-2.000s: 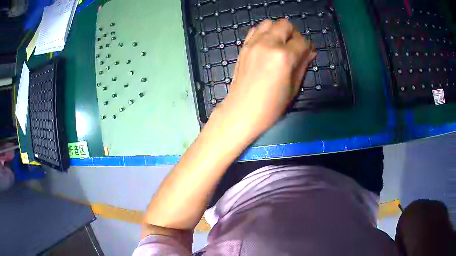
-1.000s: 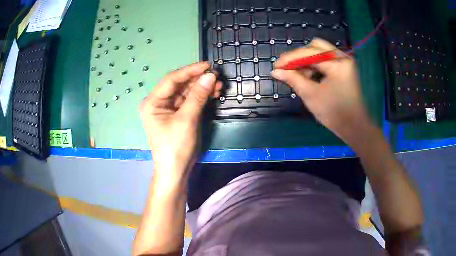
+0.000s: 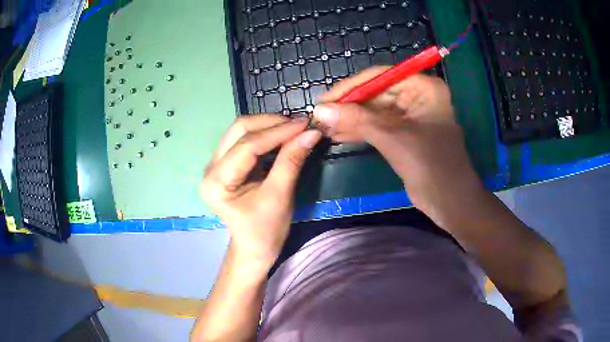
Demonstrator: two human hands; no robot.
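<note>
My right hand (image 3: 394,110) holds a red test probe (image 3: 391,75) like a pen; its tip is hidden by the fingers. My left hand (image 3: 261,163) pinches a tiny dark component (image 3: 310,122), mostly hidden between thumb and fingers. The fingertips of both hands meet at the component, above the front edge of the black blister tray (image 3: 328,47). The tray has a grid of pockets with silvery dots.
A pale green mat (image 3: 180,180) with several small loose parts lies left of the tray. A smaller black tray (image 3: 43,160), white papers (image 3: 53,37) and a green sign (image 3: 81,212) are farther left. A second black tray (image 3: 542,73) is at right. Blue tape (image 3: 348,205) edges the bench.
Two seconds ago only one hand was over the tray. One second ago both hands were apart, the right with the probe. Now the right hand has moved left to meet the left fingertips.
</note>
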